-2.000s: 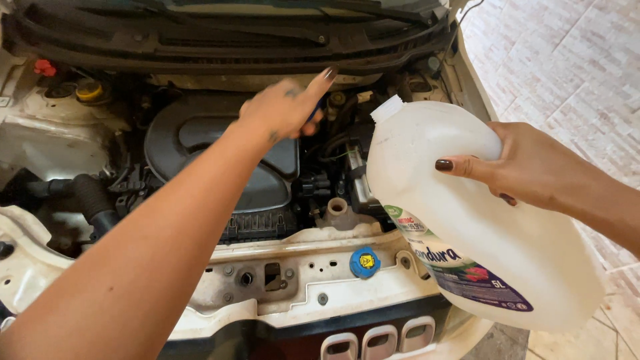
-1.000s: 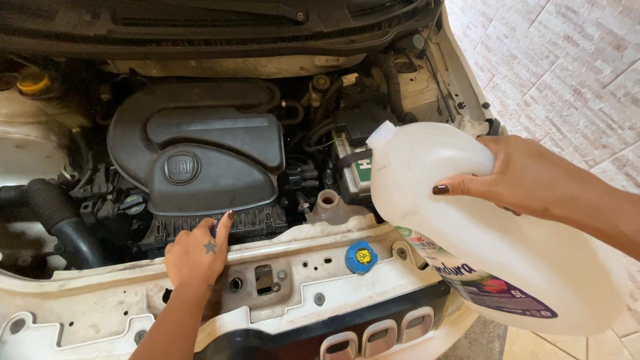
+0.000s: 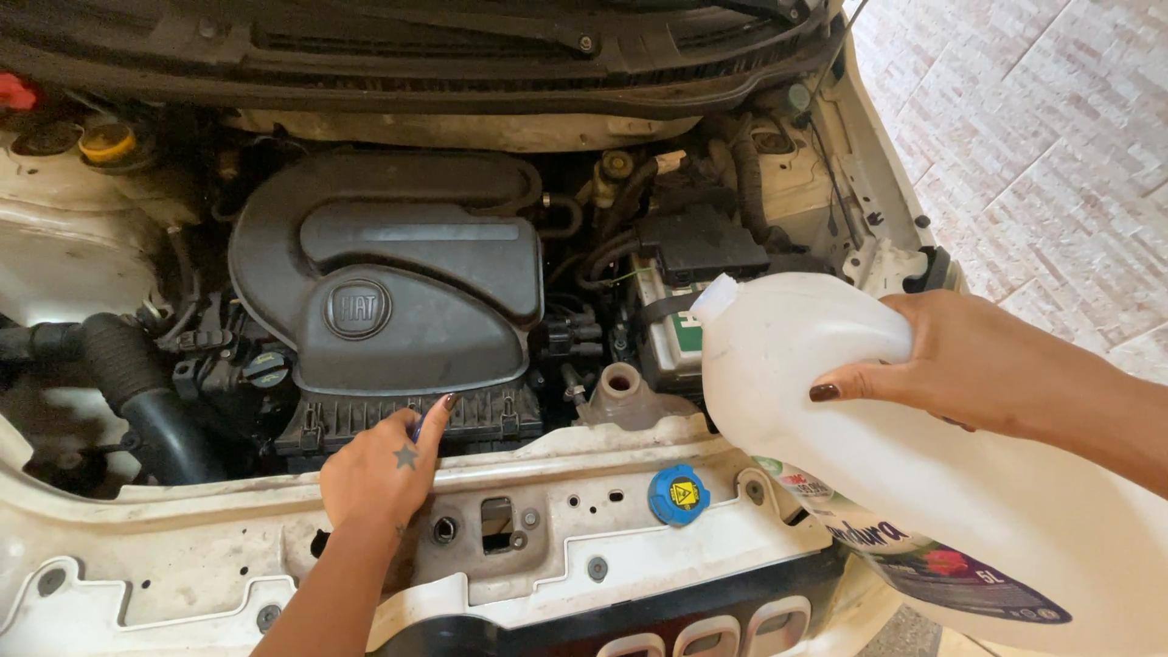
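My right hand [image 3: 967, 365] grips the handle of a large white plastic jug [image 3: 821, 392], tilted with its mouth toward the engine bay. The jug's spout is left of and above the hand, close to the car battery [image 3: 671, 319]. My left hand [image 3: 379, 470] rests at the front edge of the bay, by the black air filter housing [image 3: 420, 415]; its fingertips are partly hidden, so any hold is unclear. Between the hands, the coolant reservoir neck [image 3: 621, 381] stands uncapped. A blue cap [image 3: 679, 495] with a yellow warning mark lies on the white front panel [image 3: 547, 584].
The black engine cover [image 3: 411, 274] fills the middle of the bay. A thick black intake hose [image 3: 128, 383] runs at left, near a dark filler cap [image 3: 265, 369]. A yellow cap [image 3: 108, 143] is at upper left. Tiled floor [image 3: 1040, 155] shows at right.
My left hand came down from above the engine to the front edge of the bay between the first frame and the second. My right hand has kept hold of the jug.
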